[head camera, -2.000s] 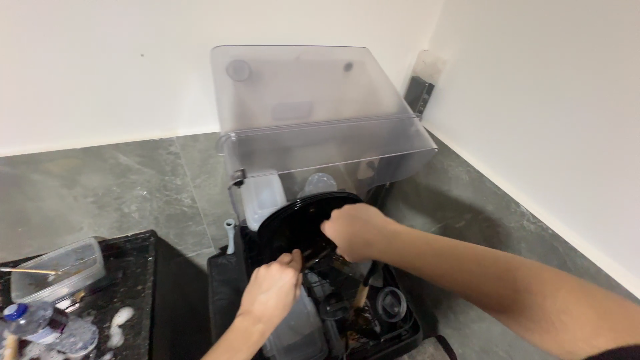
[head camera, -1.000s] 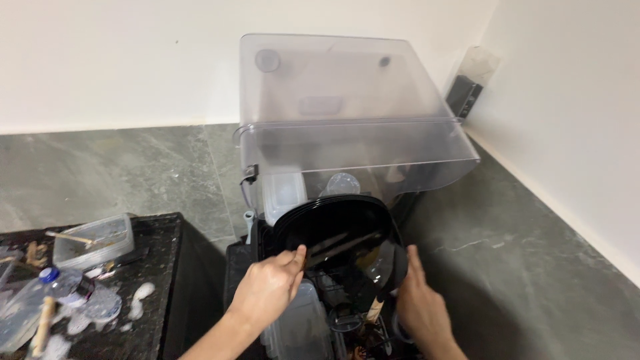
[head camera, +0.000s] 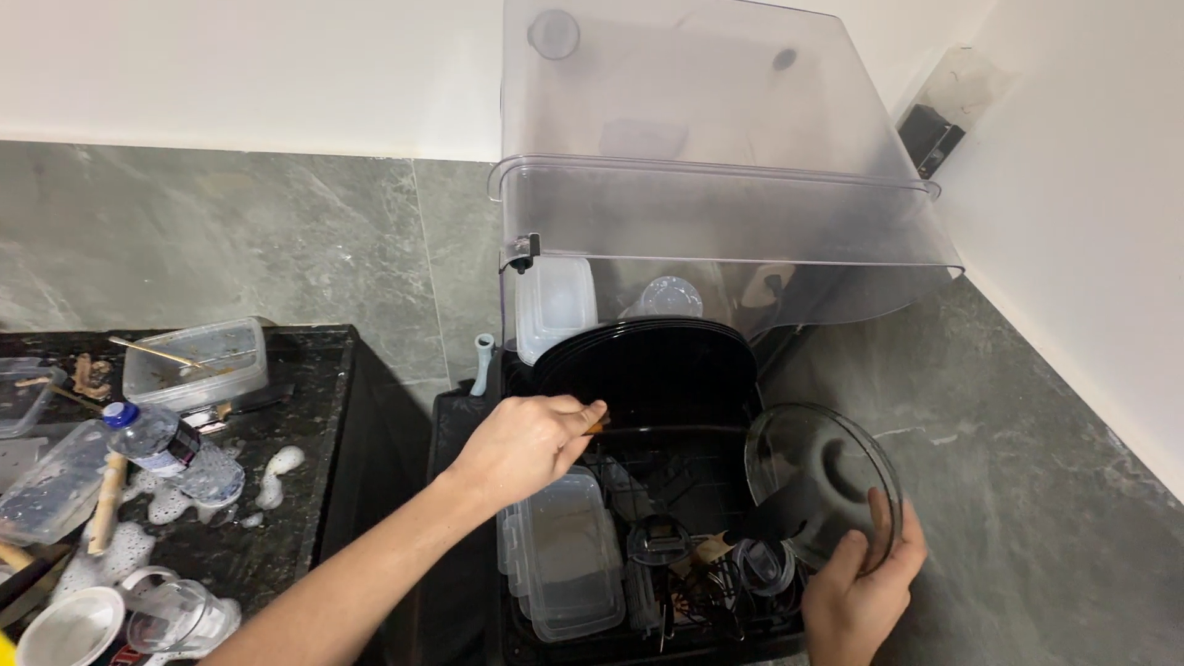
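Observation:
My right hand (head camera: 869, 573) grips the rim of a clear round glass lid or dish (head camera: 819, 481) at the right side of a dish rack. My left hand (head camera: 536, 444) is closed at the front of a row of black plates (head camera: 647, 370); a small orange-brown bit shows at its fingertips, and what it belongs to is unclear. The plates stand upright in the black dish rack (head camera: 518, 643). Clear plastic containers (head camera: 569, 555) lie below my left hand, and utensils (head camera: 703, 587) stand in front. A clear round lidded container (head camera: 766, 564) sits beside them.
The rack's transparent cover (head camera: 721, 213) is raised behind. A white plastic container (head camera: 555, 305) stands at the back left. On the black counter (head camera: 328, 444) at left are a water bottle (head camera: 176, 453), a plastic tub (head camera: 199, 370), a glass mug (head camera: 171, 615) and foam. Walls stand behind and at right.
My right hand has moved off to the right of the plates and now holds the round glass piece away from them. The left hand stays near the plates' left front.

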